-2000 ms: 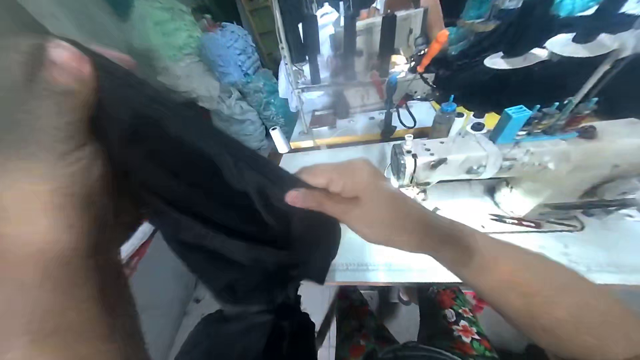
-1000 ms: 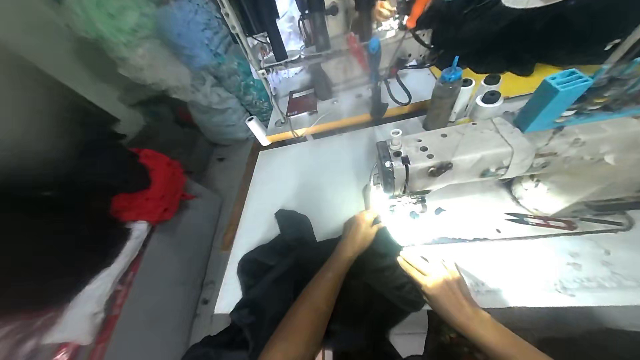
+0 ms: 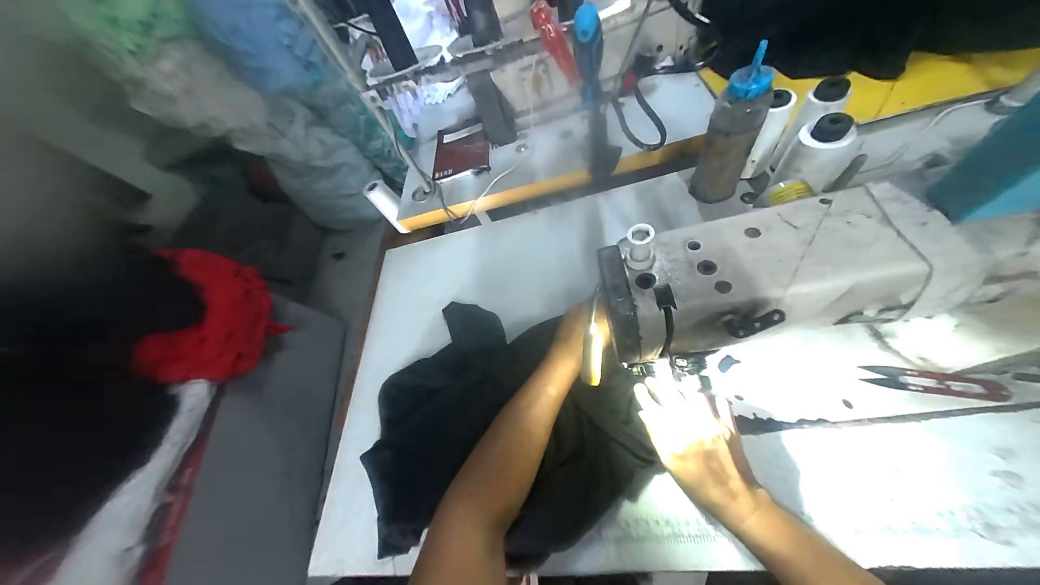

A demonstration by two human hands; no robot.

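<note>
A black cloth garment lies bunched on the white table, left of and under the head of an industrial sewing machine. My left hand rests on the cloth beside the machine's end cover, its fingers partly hidden behind the cover and a metal lever. Close to the needle area, my right hand lies flat with fingers stretched forward at the cloth's edge, washed out by the lamp light. Whether either hand pinches the cloth cannot be made out. Red-handled thread snips lie on the machine bed to the right.
Behind the machine stand a bottle with a blue cap and several white thread cones. A second table with a yellow-orange edge adjoins at the back. Red cloth and black cloth lie on a grey surface at left, near bagged material.
Two seconds ago both hands held the black cloth up in the air; by one second ago it was down at the machine. Since then my right hand has moved closer to the needle area.
</note>
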